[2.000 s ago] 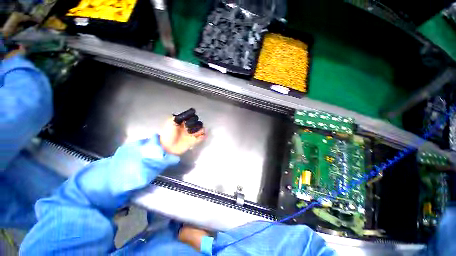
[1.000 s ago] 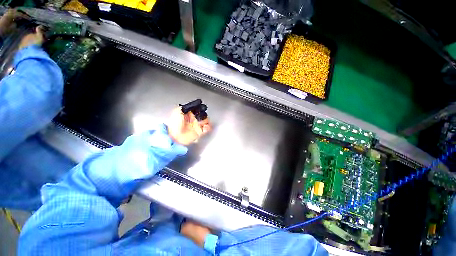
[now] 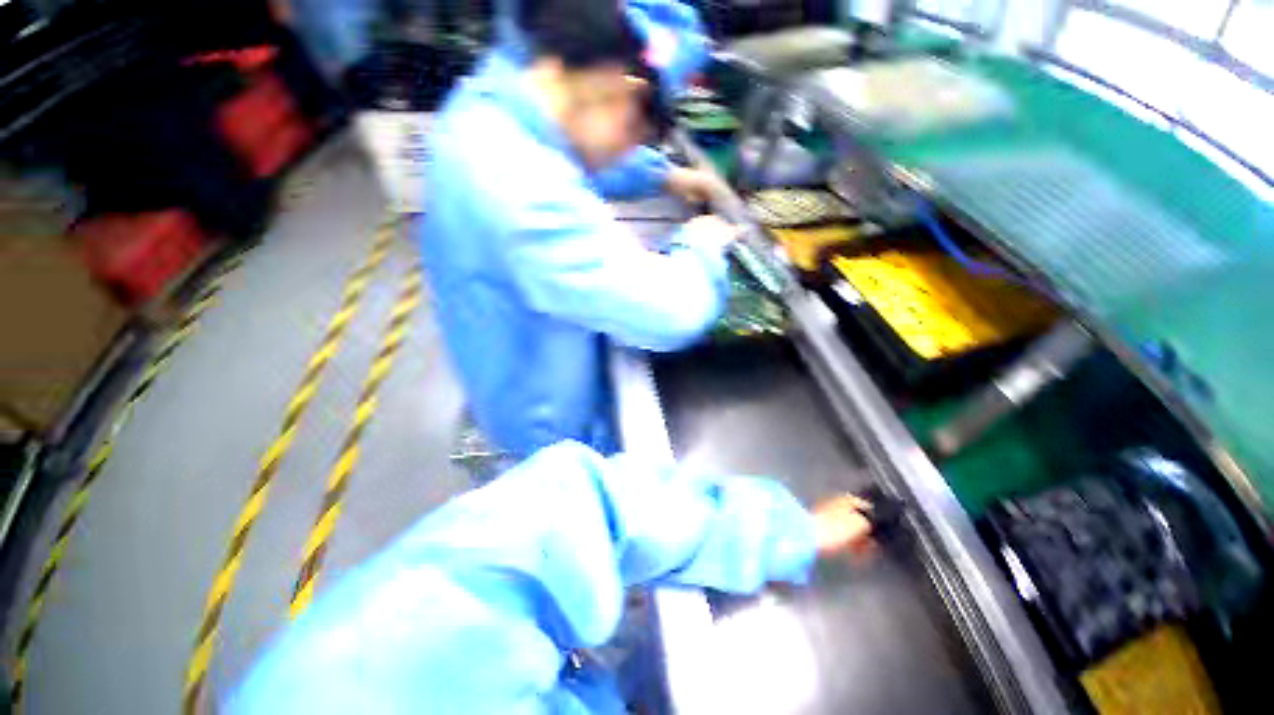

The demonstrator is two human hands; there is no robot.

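Observation:
My left hand (image 3: 847, 524) reaches in from the lower left, in a light blue sleeve, over the shiny metal bed (image 3: 762, 426) and beside the far rail. Black coverings show at its fingertips. The hand is blurred, so I cannot tell whether it holds anything. My right hand is not in view. A bin of grey blocks (image 3: 1097, 559) lies beyond the rail at the lower right. Small yellow components (image 3: 1153, 677) are cut off by the bottom edge.
A person in a blue coat (image 3: 524, 266) stands at the line farther along, hands over a green circuit board (image 3: 755, 310). A bin of larger yellow components (image 3: 929, 307) is beyond the rail (image 3: 894, 454). Yellow-black floor stripes (image 3: 266, 475) and red containers (image 3: 259, 126) are at left.
The view has swung left along the line, bringing the other person and floor into sight. The nearer circuit boards and my strapped right wrist have left the picture. My left hand appears nearer the far rail.

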